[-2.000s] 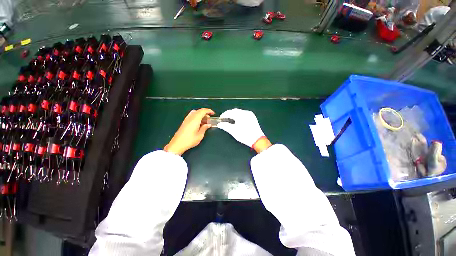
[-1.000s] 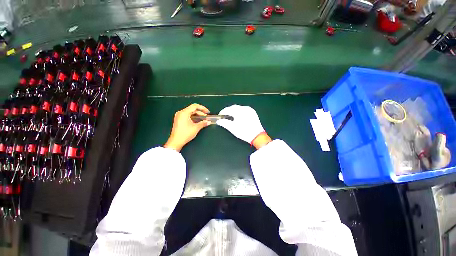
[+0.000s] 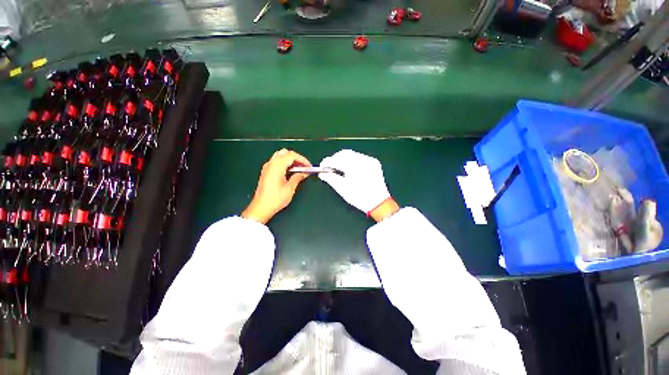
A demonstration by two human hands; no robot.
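My bare left hand (image 3: 277, 184) and my right hand (image 3: 357, 180) in a white glove hold a thin grey stack (image 3: 309, 170) between them, over the dark green bench (image 3: 326, 234). The stack is seen edge-on, pale along its middle and dark near both ends. It looks like clear plates, but I cannot tell for sure. My left fingers grip its left end and my right fingers its right end. The fingers hide both ends. Small red housings (image 3: 284, 45) lie singly on the green surface farther back.
At left, black foam trays (image 3: 165, 168) hold rows of red-and-black clamped units (image 3: 108, 155) with wire legs. At right, a blue tote (image 3: 529, 212) holds a cream tape roll (image 3: 580, 166) and crumpled clear film (image 3: 596, 212). White paper slips (image 3: 475, 192) lie beside it.
Both hands keep hold of the stack. It now shows thinner and more edge-on, and both hands have shifted slightly up in view. The red housings farther back sit farther left in view.
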